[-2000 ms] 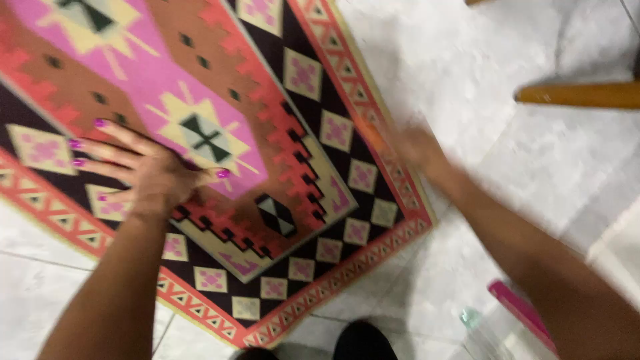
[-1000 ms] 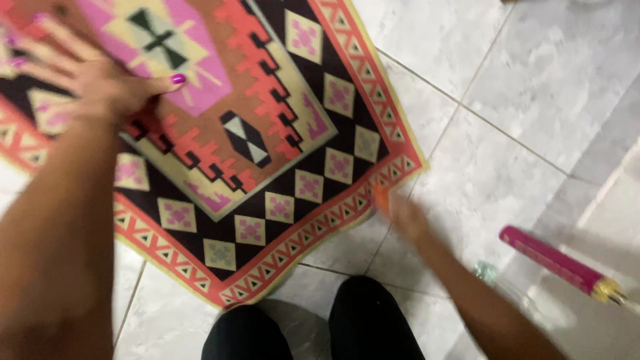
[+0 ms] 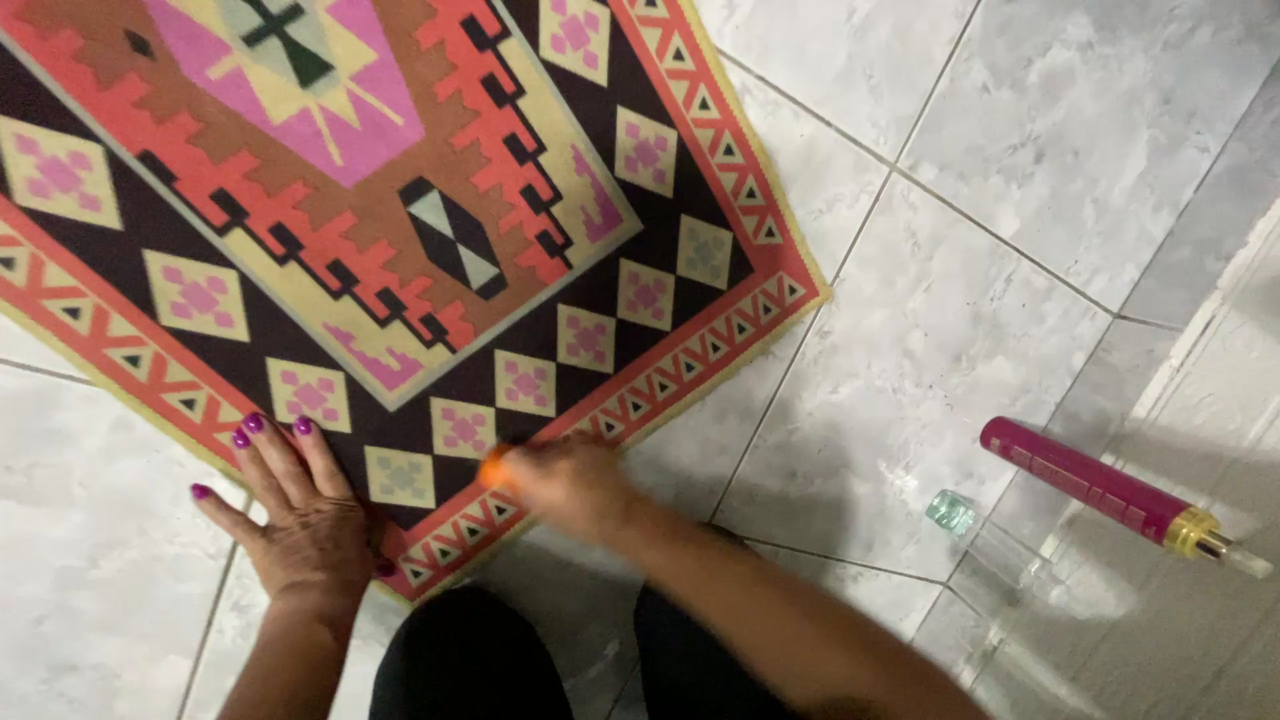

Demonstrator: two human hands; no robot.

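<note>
A patterned rug in pink, red, brown and black lies flat on the tiled floor. My left hand, with purple nails, rests with spread fingers on the rug's lower left edge, near its bottom corner; one finger reaches past the border. Over the lower border is my right hand, blurred, with its fingers closed around a small orange object at the rug's surface. What that object is cannot be made out, as the fingers cover most of it.
Right of the rug, a magenta bottle with a gold neck lies on its side near a white edge. Beside it are a clear glass or plastic container and its greenish clear end. My dark-clothed knees are at the bottom.
My left hand has moved from the rug's patterned middle to its lower left edge. The right hand has gone from the right corner leftward along the lower border with the orange object.
</note>
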